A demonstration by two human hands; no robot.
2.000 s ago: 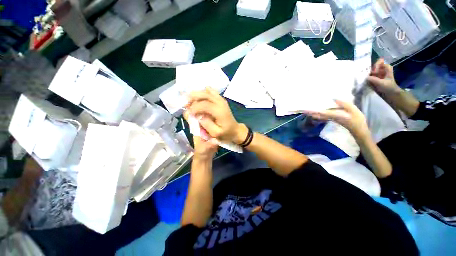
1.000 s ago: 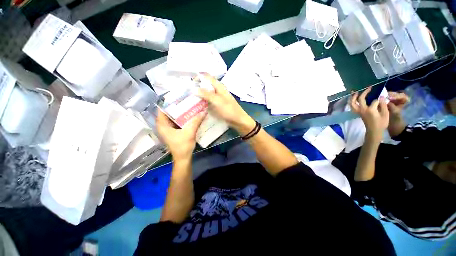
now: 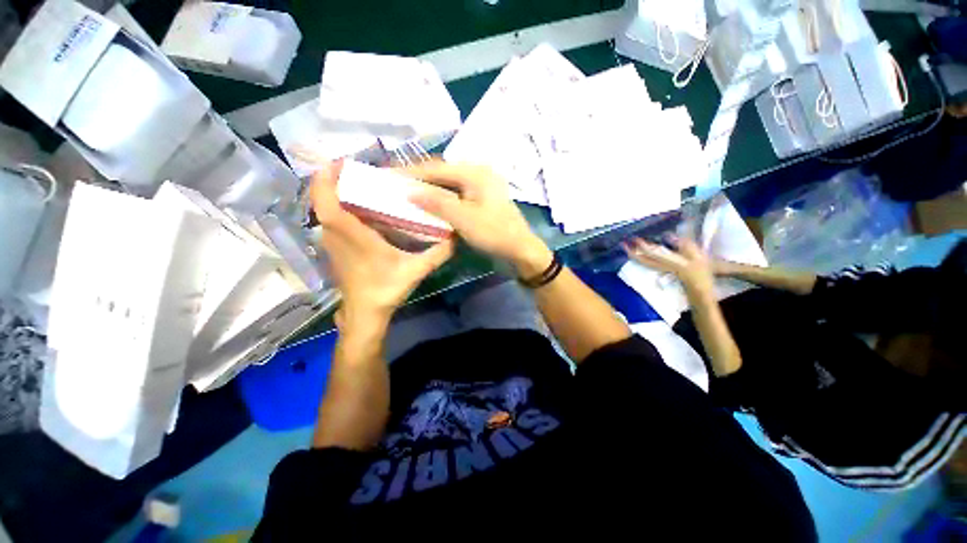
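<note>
A small carton (image 3: 390, 198) with a white top and a reddish side is between my two hands in front of me, above the bench edge. My left hand (image 3: 366, 255) grips its left end and underside. My right hand (image 3: 477, 212), with a dark band at the wrist, holds its right end, fingers on the top. A larger white piece (image 3: 387, 95) lies on the bench just beyond my hands. White sheets (image 3: 615, 143) lie fanned in a pile to the right. The carton's underside is hidden.
Large white cartons (image 3: 111, 308) lean in stacks at the left. Open cartons (image 3: 133, 111) with pale units lie behind them. White corded boxes (image 3: 822, 101) stand at the far right. A neighbouring person's hands (image 3: 684, 265) work at the right; a blue stool (image 3: 292, 387) is below the bench.
The carton has turned, so its white face is up and the red side shows narrow. The view has shifted. The neighbour's hands moved left, near a long pale strip.
</note>
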